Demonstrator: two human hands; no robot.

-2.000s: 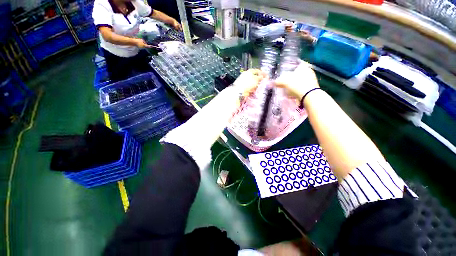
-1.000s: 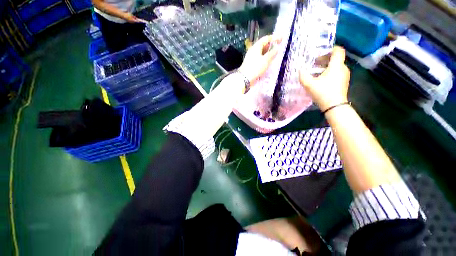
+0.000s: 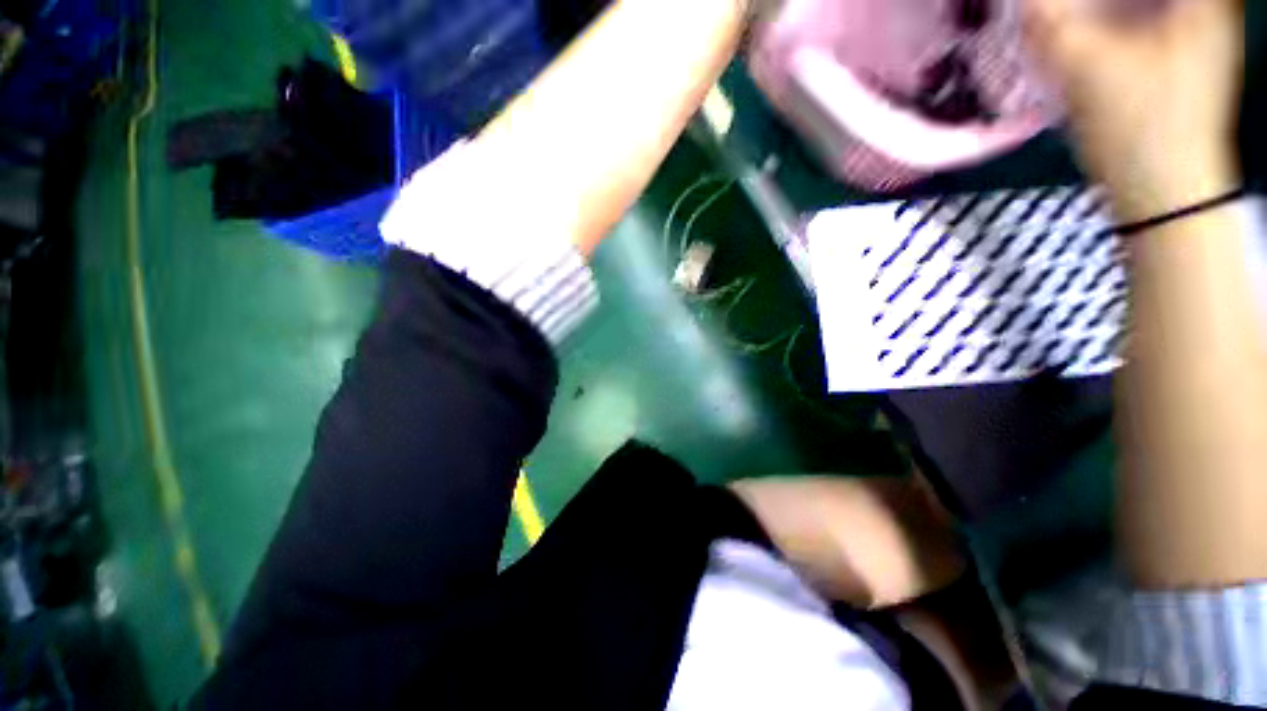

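The pink and white plastic basket is at the top right, blurred, with dark parts inside it. My right hand is at its right side, blurred and cut off by the top edge; its fingers cannot be made out. My left forearm reaches up to the top edge, and my left hand is out of the picture. The white sheet with rows of dark rings lies on the bench below the basket, its right end behind my right forearm. The clear trays seen earlier are not in view.
A dark flat pad lies under the ring sheet near the bench edge. A blue crate with black material stands on the green floor at the left. Thin cables hang beside the bench edge. My legs are below.
The view has tilted down, so the basket and sheet appear bigger and the bench's far side has left the picture. My left hand and the clear trays have gone out of view.
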